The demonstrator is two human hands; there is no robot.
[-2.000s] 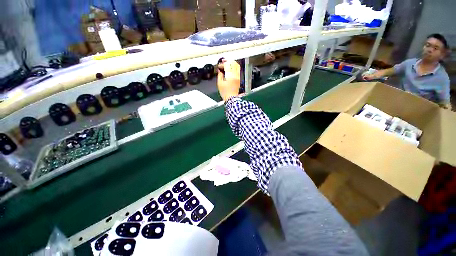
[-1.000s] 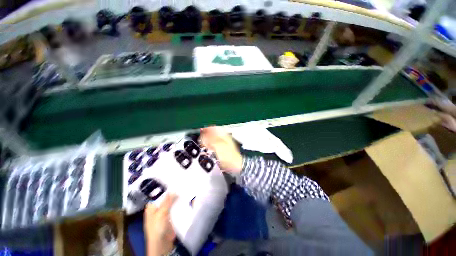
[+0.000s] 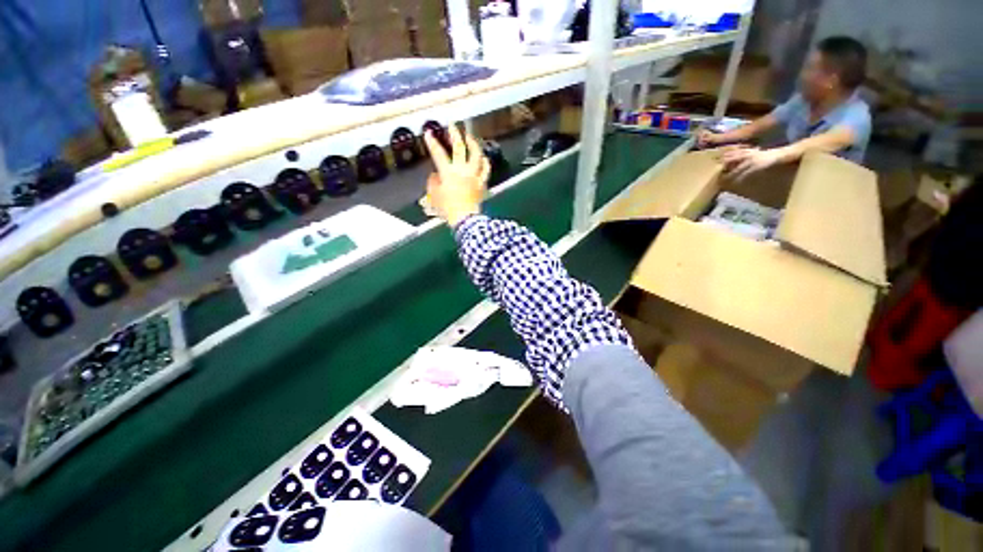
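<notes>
My right hand is raised over the far side of the green belt. Its fingers are spread and the fingertips are at a black faceplate at the right end of the row under the shelf edge; the fingers partly hide that piece. A white sticker sheet with rows of black stickers lies at the near bench edge. Its lower part curls up and is cut off by the bottom of the picture. A crumpled white cloth with a pink patch lies right of the sheet. My left hand is not in view.
An open carton stands at the right, with a person reaching to it from behind. A white tray with green boards and a second board tray lie beyond the belt. A shelf post rises beyond my forearm.
A second ago both hands were at the sticker sheet. My right hand has since gone up to the row of faceplates, and my left hand has left the picture. The view has turned.
</notes>
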